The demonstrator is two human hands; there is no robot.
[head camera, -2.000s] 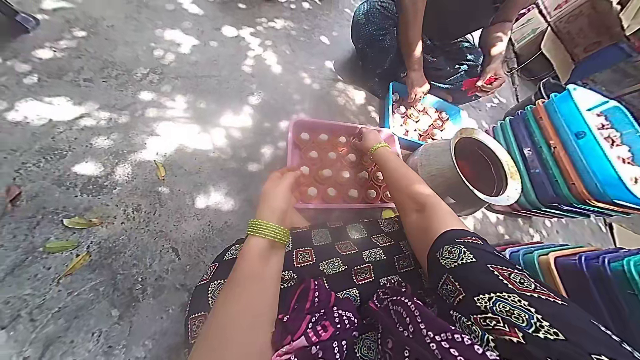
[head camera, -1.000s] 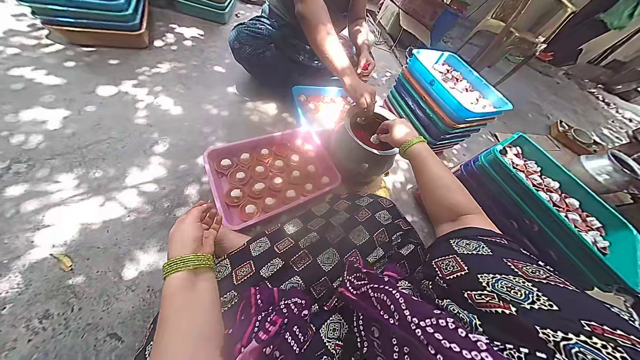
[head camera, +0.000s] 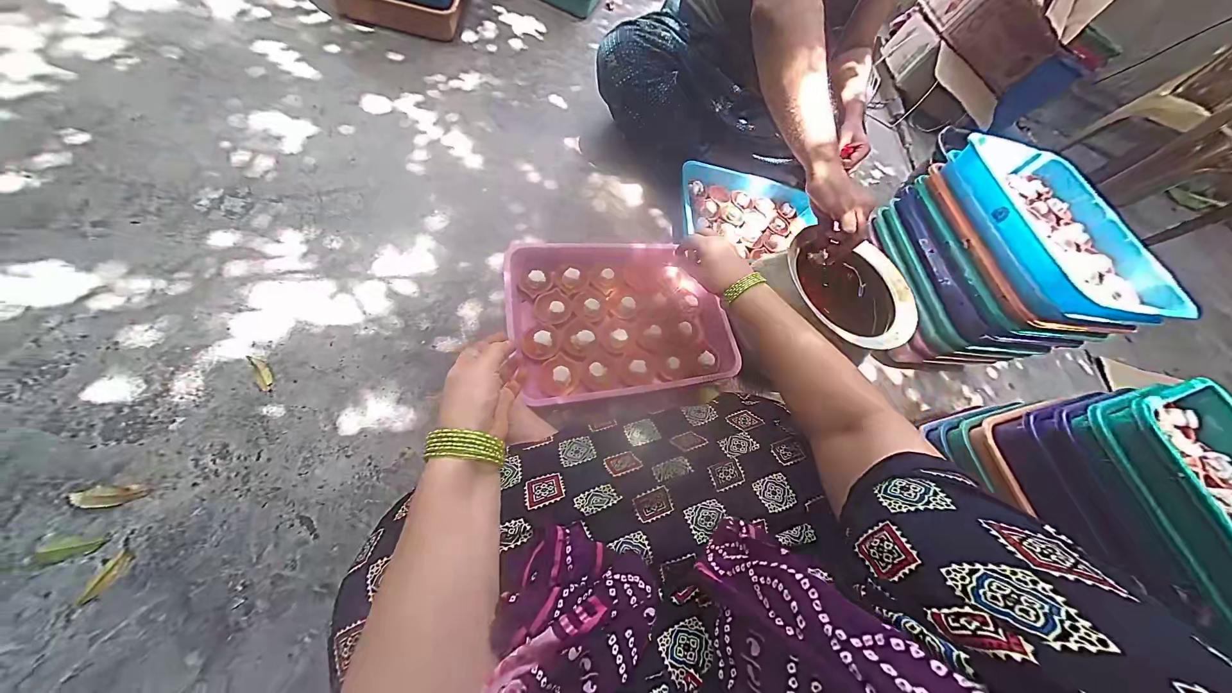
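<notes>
A pink plastic tray (head camera: 621,390) lies before my knees, with rows of small round cups in it, each topped by a white piece. My left hand (head camera: 481,385) rests at the tray's left wall, fingers against its edge. My right hand (head camera: 710,262) is over the tray's upper right corner; its fingertips are blurred, and whether they hold a piece is unclear. To the right of the tray stands a metal pot (head camera: 905,298) of dark reddish liquid.
A co-worker's hand (head camera: 842,204) is over the pot. Beyond the pink tray is a blue tray (head camera: 689,197) of similar pieces. Stacked trays (head camera: 972,260) stand at the right, a second stack (head camera: 1088,462) nearer me. Leaves (head camera: 106,495) lie on the concrete floor.
My right hand has moved from the pot's opening back to the pink tray's upper right corner. My left hand now touches the tray's left side. The view has shifted.
</notes>
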